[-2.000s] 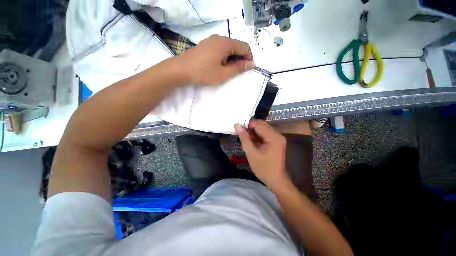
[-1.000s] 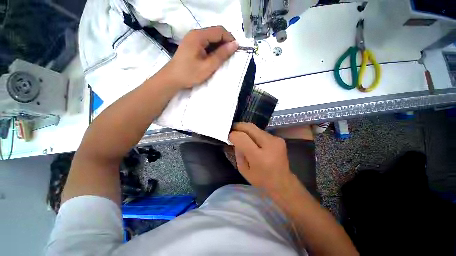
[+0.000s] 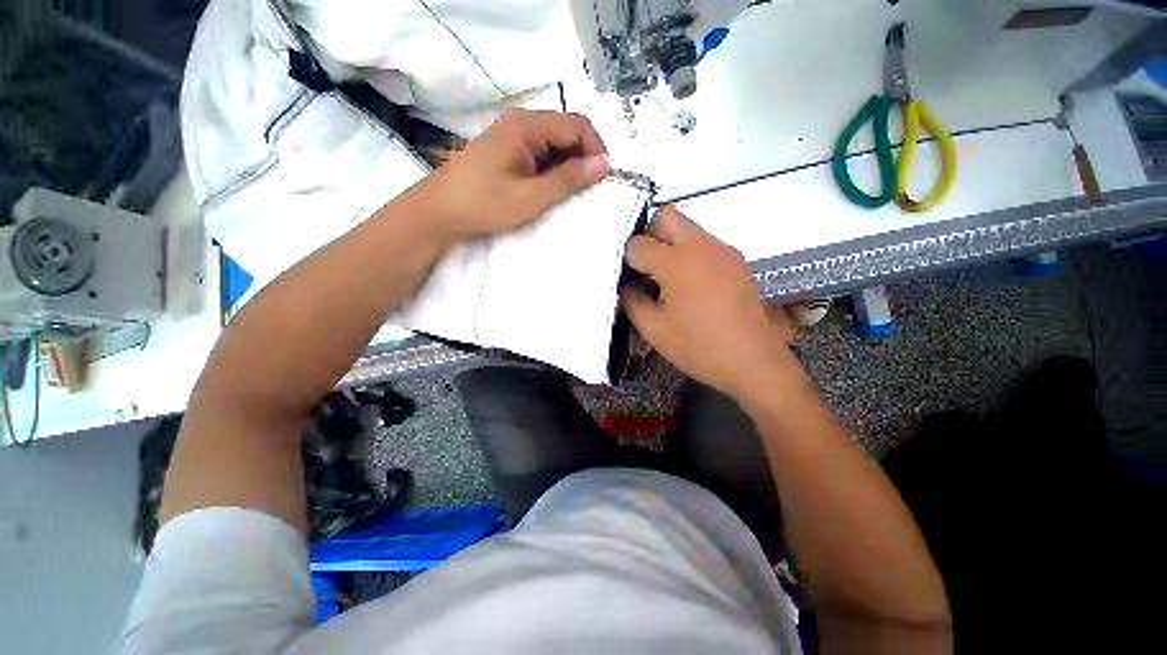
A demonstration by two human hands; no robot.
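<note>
A white lining piece (image 3: pixel 538 282) with dark edging hangs over the table's front edge, in front of the needle area. My left hand (image 3: pixel 525 173) pinches its upper edge between thumb and fingers, just left of the corner. My right hand (image 3: pixel 698 294) holds the dark right edge (image 3: pixel 619 346) near the upper corner, its fingertips partly hidden by the cloth. The rest of the white garment (image 3: pixel 288 128) lies behind and left of my left arm. The presser foot area (image 3: pixel 634 96) is behind the cloth, apart from it.
Scissors (image 3: pixel 896 141) with green and yellow handles lie to the right. A thin brown-handled tool (image 3: pixel 1087 172) lies at the far right. Another machine (image 3: pixel 83 262) stands at left. The ruler-marked table edge (image 3: pixel 921 256) runs in front. A blue crate (image 3: pixel 410 537) is below.
My right hand has moved up along the cloth's dark edge, towards the upper corner. The plaid flap that stuck out at right is now out of sight. The cloth's upper corner has moved down from the needle area.
</note>
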